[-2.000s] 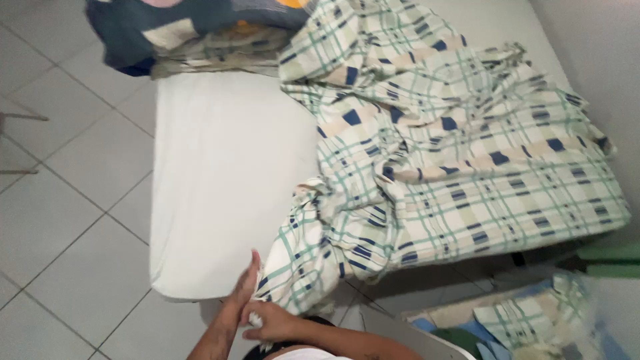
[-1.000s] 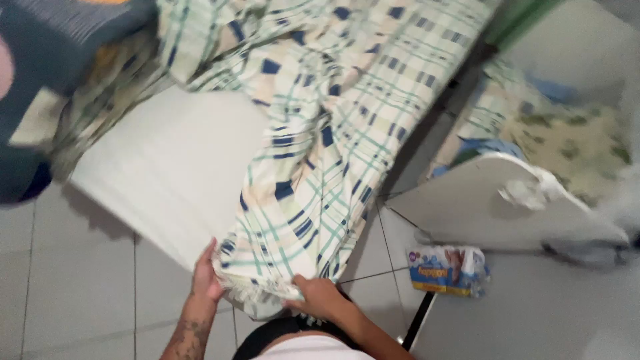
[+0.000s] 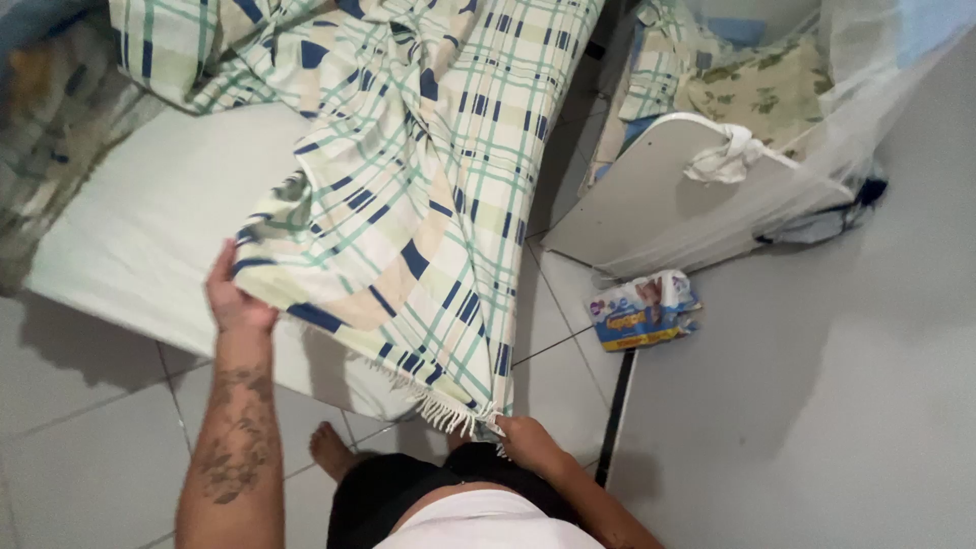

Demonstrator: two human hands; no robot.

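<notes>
A plaid blanket [image 3: 396, 229] in white, green, beige and navy, with a fringed edge, lies rumpled over a mattress with a white fitted sheet [image 3: 175, 198]. My left hand [image 3: 240, 297] holds the blanket's edge at the left, over the white sheet; its fingers are partly hidden by the cloth. At the near end, my right hand [image 3: 526, 442] pinches the fringed corner close to my body. The fringe hangs in a slanting line between the two hands.
A white crib-like panel [image 3: 648, 198] with a white cloth tied on it stands right, beside sheer netting [image 3: 846, 137]. A diaper pack [image 3: 644, 309] lies near a wall's base. Bundled bedding [image 3: 61, 130] is at the far left. The floor is tiled [image 3: 107, 457].
My hands have moved apart, and the blanket's edge is now stretched between them. The view has turned and come closer since the earliest frame.
</notes>
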